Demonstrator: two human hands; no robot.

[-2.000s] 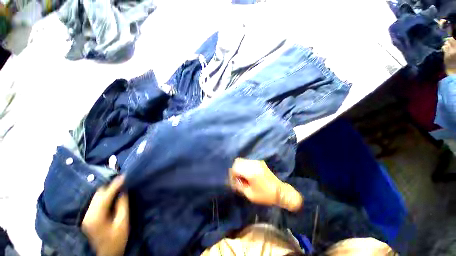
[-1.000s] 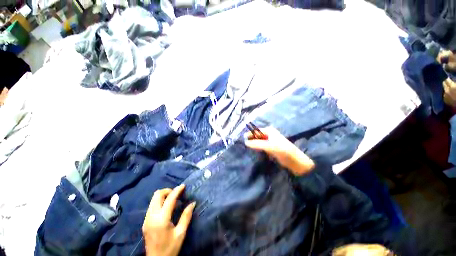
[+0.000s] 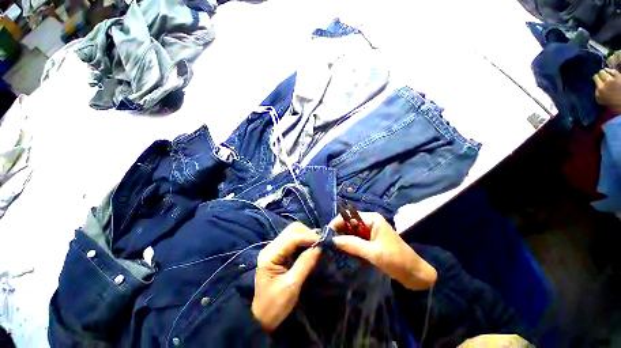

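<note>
A dark blue denim jacket (image 3: 197,238) with pale topstitching and round metal buttons lies bunched on the near side of the table. My left hand (image 3: 284,270) pinches a small folded edge of the jacket. My right hand (image 3: 385,251) pinches the same edge from the right, its fingertips close to the left ones. Red-handled thread snips (image 3: 355,223) with dark tips stick up from my right hand. Which part of the jacket is pinched is hard to tell.
A white table (image 3: 436,41) bears a pale grey-green garment (image 3: 139,54) at the back left. Lighter blue denim (image 3: 408,146) and grey cloth with white cord lie beyond the jacket. A small blue scrap (image 3: 336,28) lies further back. Another person's hand (image 3: 608,87) holds dark cloth at the right.
Both my hands have come together on the jacket edge; they were apart before. The jacket front has been turned, showing a curved seam and buttons near me. The snips now show upright.
</note>
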